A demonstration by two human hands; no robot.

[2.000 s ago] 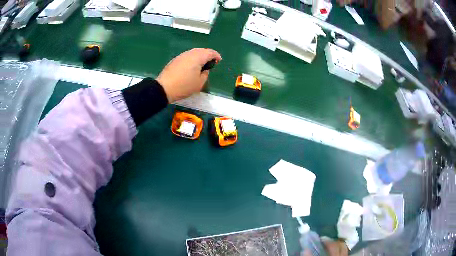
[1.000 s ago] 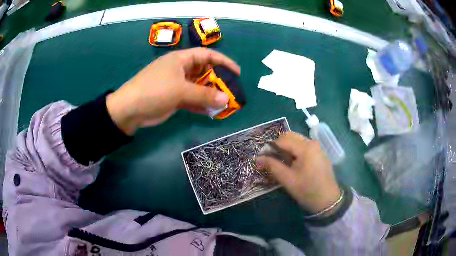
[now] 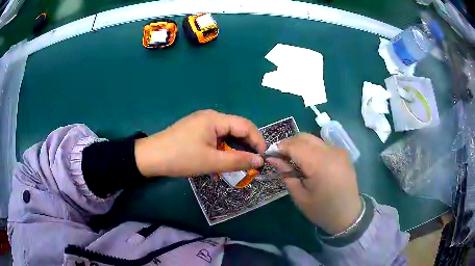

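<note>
My left hand (image 3: 200, 145) holds an orange-and-black unit (image 3: 244, 178) with a whitish block in it, above the pin box (image 3: 221, 210). The thumb and fingers cover much of the unit. My right hand (image 3: 317, 179) meets it from the right, fingertips close to the unit's edge and my left thumb. Thin metal tweezers (image 3: 278, 175) show in my right hand, pointing at the unit. A white wrap (image 3: 272, 149) is on a right finger. Any single pin between the fingertips is too small to tell.
Two more orange-and-black units (image 3: 160, 35) stand near the white rail (image 3: 250, 9). A paper sheet (image 3: 299, 72) and squeeze bottle (image 3: 338, 137) lie right of centre. Further right are tissue (image 3: 376, 110), a yellowish ring in a white box (image 3: 398, 117), a water bottle (image 3: 411, 45) and a plastic bag (image 3: 416, 166).
My left hand first reached over the belt, then brought a unit back and lowered it over the pin box. My right hand let go of the squeeze bottle, went into the pins, then rose to the unit.
</note>
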